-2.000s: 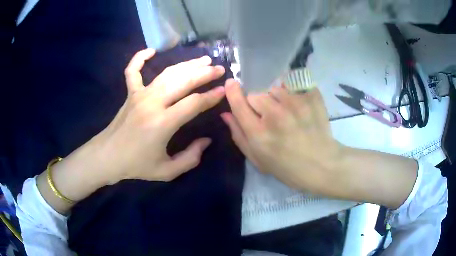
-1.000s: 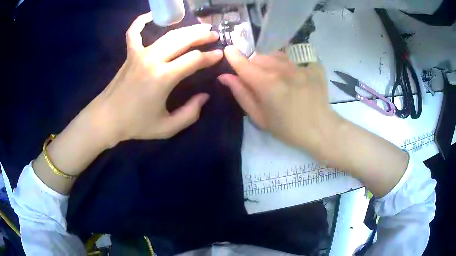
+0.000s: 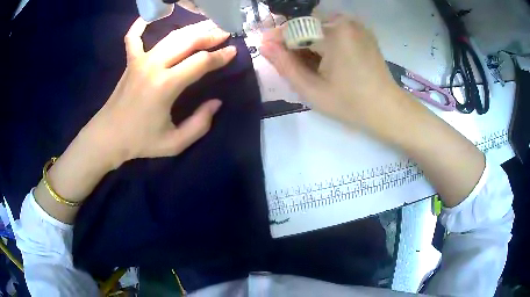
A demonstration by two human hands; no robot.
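Dark navy cloth (image 3: 192, 197) covers the left side and hangs over the lap, its straight right edge running down from the needle area. My left hand (image 3: 157, 93) lies flat on it, fingers spread, fingertips near the presser foot (image 3: 251, 35) of the sewing machine (image 3: 218, 11). My right hand (image 3: 354, 81) is right of the cloth edge, its fingertips beside the foot, partly behind a cream ribbed knob (image 3: 303, 31). Whether those fingertips hold anything is not clear.
Pink-handled snips (image 3: 430, 93) are partly hidden by my right forearm. Black shears (image 3: 469, 81) lie right of them. A ruler scale (image 3: 343, 188) runs along the white table's (image 3: 325, 145) front edge. A short dark strip (image 3: 282, 108) lies right of the cloth edge.
The view has shifted, and the machine sits higher in it. My right hand has moved off the cloth edge to the right. My left hand stays spread on the cloth.
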